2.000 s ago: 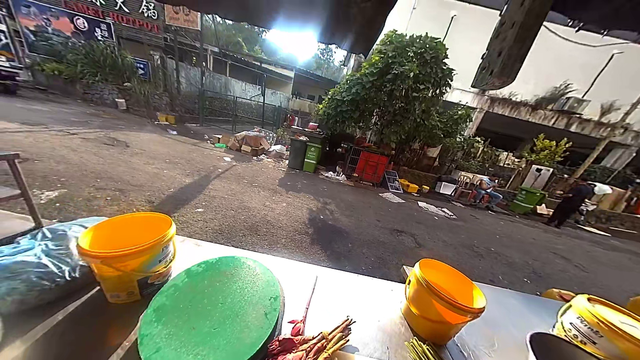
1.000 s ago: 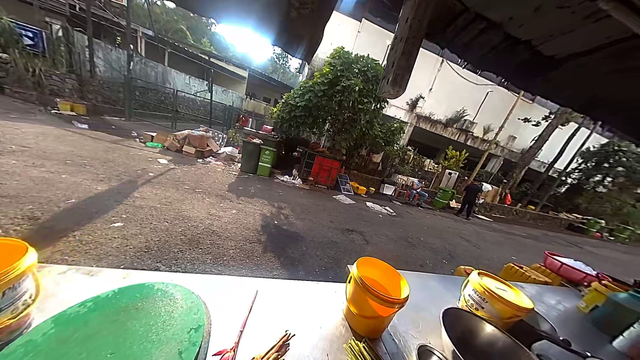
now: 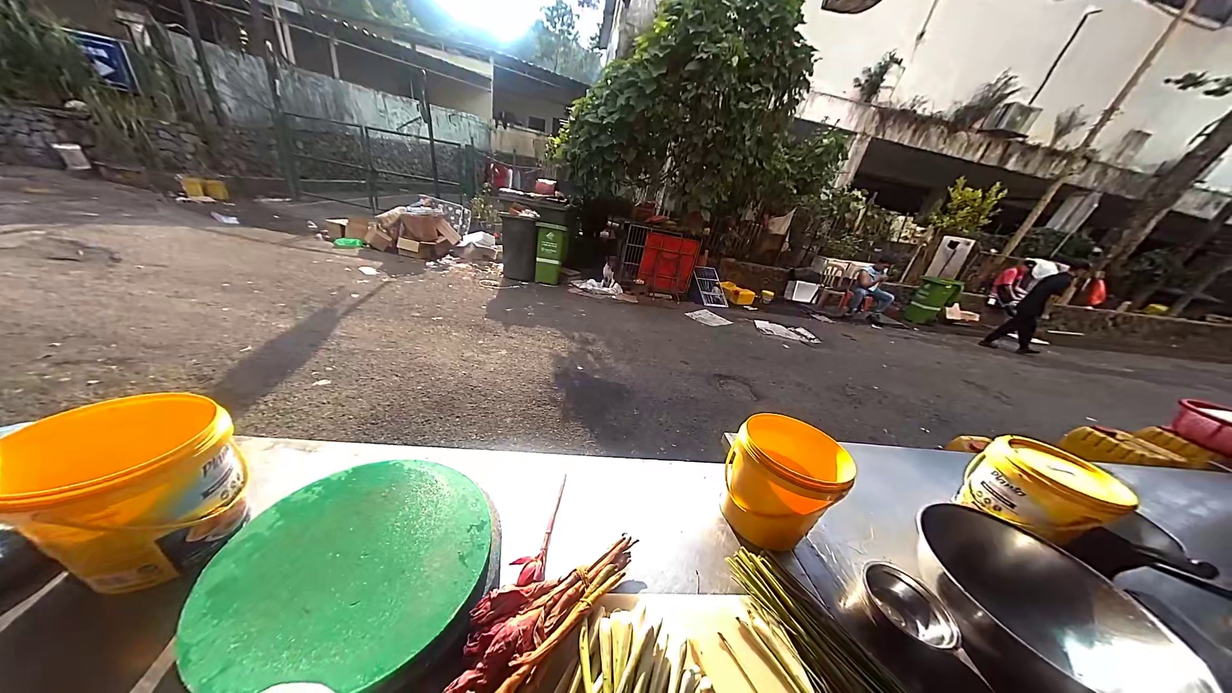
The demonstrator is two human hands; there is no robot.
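Note:
Neither of my hands is in view. A round green cutting board (image 3: 346, 568) lies on the metal table (image 3: 616, 472), with a white object (image 3: 296, 687) cut off at its lower edge. To its right are a tied bundle of red torch ginger buds (image 3: 520, 626), pale lemongrass-like stalks (image 3: 635, 654) and a bundle of thin green stems (image 3: 808, 621). Behind the stems stands an empty yellow plastic bucket (image 3: 784, 491). A larger yellow bucket (image 3: 125, 481) is left of the board.
At right are a steel bowl (image 3: 910, 606), a large wok (image 3: 1049, 597), a black pan (image 3: 1136, 549) and a lidded yellow tub (image 3: 1044, 486). Beyond the table runs an asphalt road (image 3: 462, 375) with bins (image 3: 551, 252) and cardboard boxes (image 3: 419, 231). A seated person (image 3: 871, 289) and a walking person (image 3: 1035, 303) are far off.
The view has swung right, then partly back left. The distant person in dark clothes appears in all frames. No hand shows in any frame.

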